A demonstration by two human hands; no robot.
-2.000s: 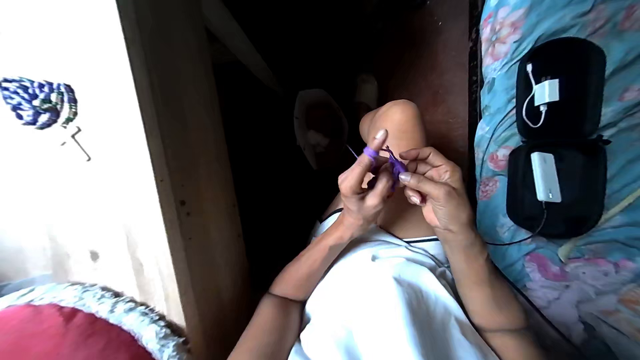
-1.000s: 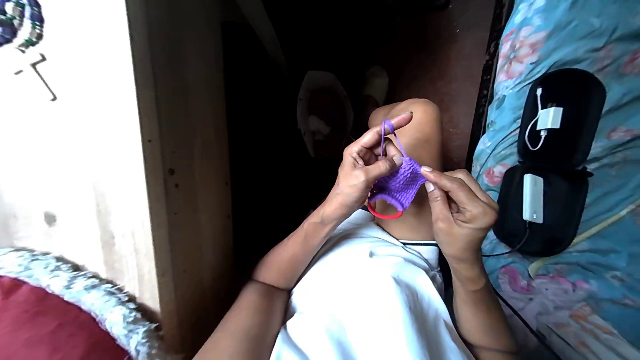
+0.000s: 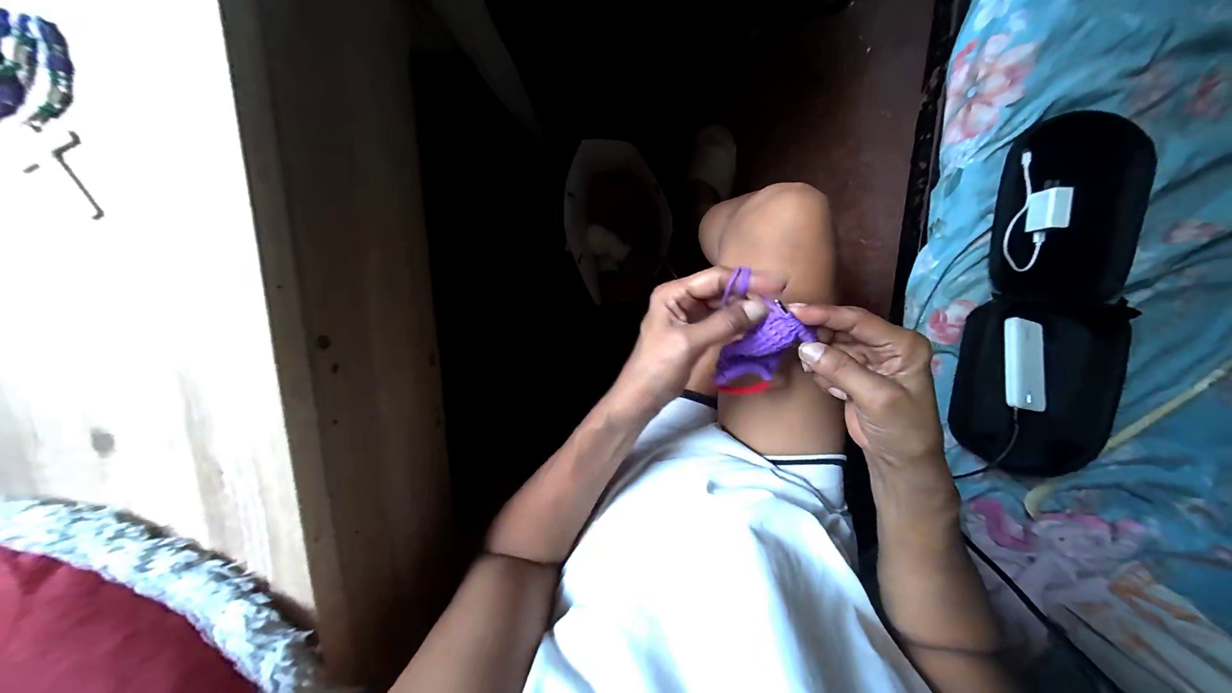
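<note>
A small purple crocheted piece (image 3: 767, 337) is held between my hands above my bare thigh, with a red ring (image 3: 746, 388) at its lower edge. My left hand (image 3: 698, 322) pinches its upper left side, and purple yarn (image 3: 737, 283) loops around the forefinger. My right hand (image 3: 871, 371) has its thumb and fingers at the right edge of the piece. A small dark bit, perhaps part of a hook, shows at the top edge by my right fingertips; the rest is hidden.
A floral bed sheet (image 3: 1174, 279) lies at right, bearing an open black case (image 3: 972, 423) with a white power bank (image 3: 1024, 364) and a white charger (image 3: 1049, 208). At left are a wooden table (image 3: 144, 385), multicoloured yarn (image 3: 48, 67) and a red cushion (image 3: 87, 626) with a fluffy border.
Between one second ago and now, my right hand has moved up along the piece, closer to my left. The piece, spread out then, is now partly folded between the fingers.
</note>
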